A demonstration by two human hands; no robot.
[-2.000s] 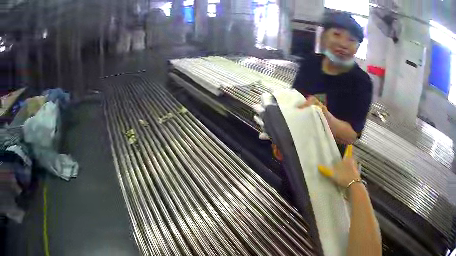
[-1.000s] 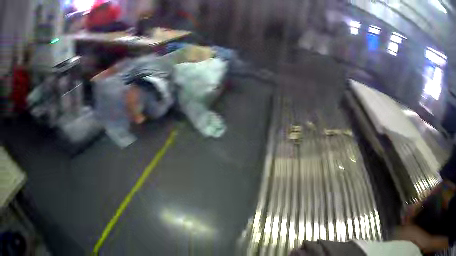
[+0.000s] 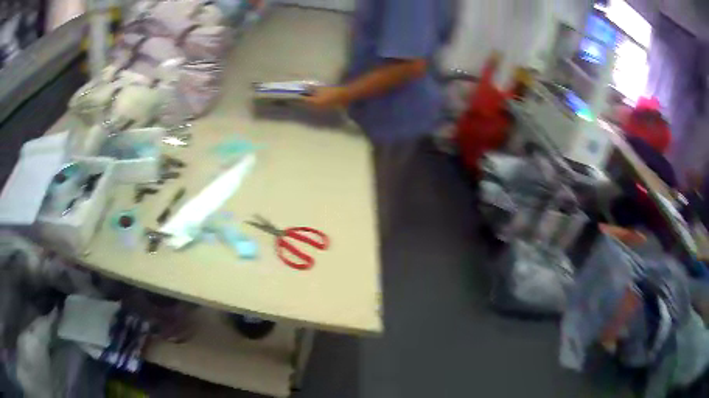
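Neither of my hands is in the picture. Nearest in front of me is a beige table (image 3: 342, 288). Scissors with red handles (image 3: 303, 247) lie near its end, blades pointing left. A white strip (image 3: 214, 198) lies beside them, with pale turquoise pieces (image 3: 233, 238) at its lower end. White trays (image 3: 78, 194) holding small pieces stand at the table's left side, with small dark pieces (image 3: 159, 180) next to them. The view is blurred.
A person in blue (image 3: 400, 78) stands at the table's right side, one hand on a flat object (image 3: 284, 89). Pale bundles (image 3: 167, 58) line the far left. Bundled cloth (image 3: 536, 233) lies right of the grey floor (image 3: 443, 311). A shelf (image 3: 225, 354) is under the table.
The view has swung left, away from the metal tubes and the person in black, to the table. The pale cloth and my hand seen earlier are out of the picture.
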